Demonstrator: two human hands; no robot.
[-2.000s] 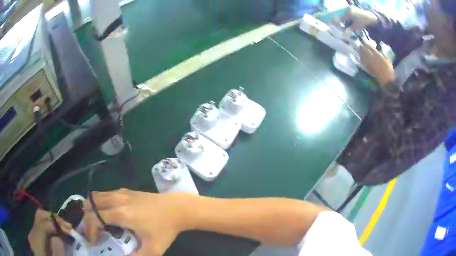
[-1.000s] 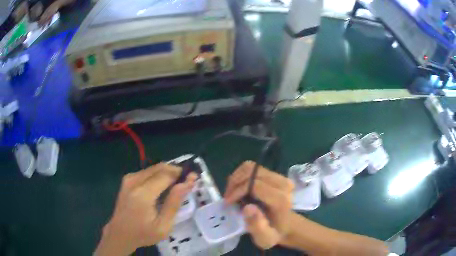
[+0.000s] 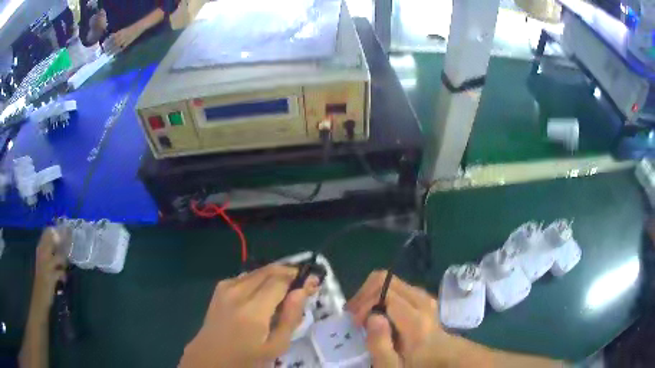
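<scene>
My left hand [image 3: 251,313] grips a black test probe [image 3: 305,272] over the white test socket board [image 3: 327,284]. My right hand [image 3: 402,316] grips another black probe [image 3: 386,295] at the right side of a white socket adapter [image 3: 337,341]. This adapter sits on the board, outlet face up. A second adapter [image 3: 302,327] beside it is mostly hidden by my left hand. The probe tips are hidden or blurred, so their contact cannot be told.
A beige tester [image 3: 251,115] stands behind on a black stand, with a red wire [image 3: 233,226] below. Several adapters [image 3: 463,298] lie at right, pins up. At left, another person's hand [image 3: 49,262] touches adapters [image 3: 110,246]. A metal post [image 3: 460,93] rises behind.
The view has swung left from the right-hand bench to the tester. Another person's hand has appeared at the left adapters. Both my hands remain at the board with the probes.
</scene>
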